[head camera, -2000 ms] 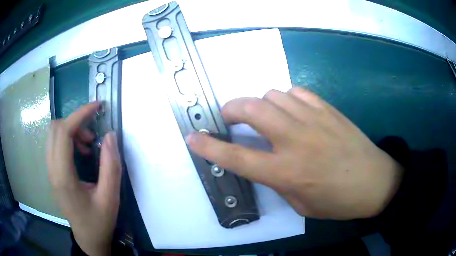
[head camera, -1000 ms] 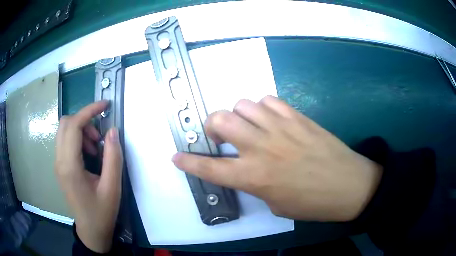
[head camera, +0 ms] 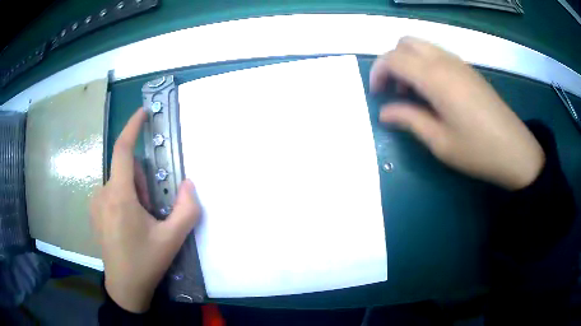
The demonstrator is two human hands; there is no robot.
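Note:
A long grey fixture bar (head camera: 169, 156) lies along the left edge of a blank white paper sheet (head camera: 283, 178). Several shiny round parts sit in its seats, with a dark hole between two of them. My left hand (head camera: 143, 216) spans the bar, with the thumb at its right edge and the index finger at its left edge; part of the bar is hidden under it. My right hand (head camera: 455, 114) is blurred above the bench right of the paper, fingers curled and apart, with nothing visible in it. A small round part (head camera: 387, 166) lies below it.
A white rail (head camera: 274, 38) crosses behind the paper. Bars lie on the green belt beyond, at top left (head camera: 95, 22) and top right (head camera: 468, 4). A glossy beige board (head camera: 67, 165) and stacked clear trays (head camera: 13, 184) are at left. Thin tweezers (head camera: 566, 100) lie at right.
The bar that lay on the paper is gone from it, and a bar now shows at the top right on the belt. My right hand has moved up and right. My left fingers have spread along the left bar.

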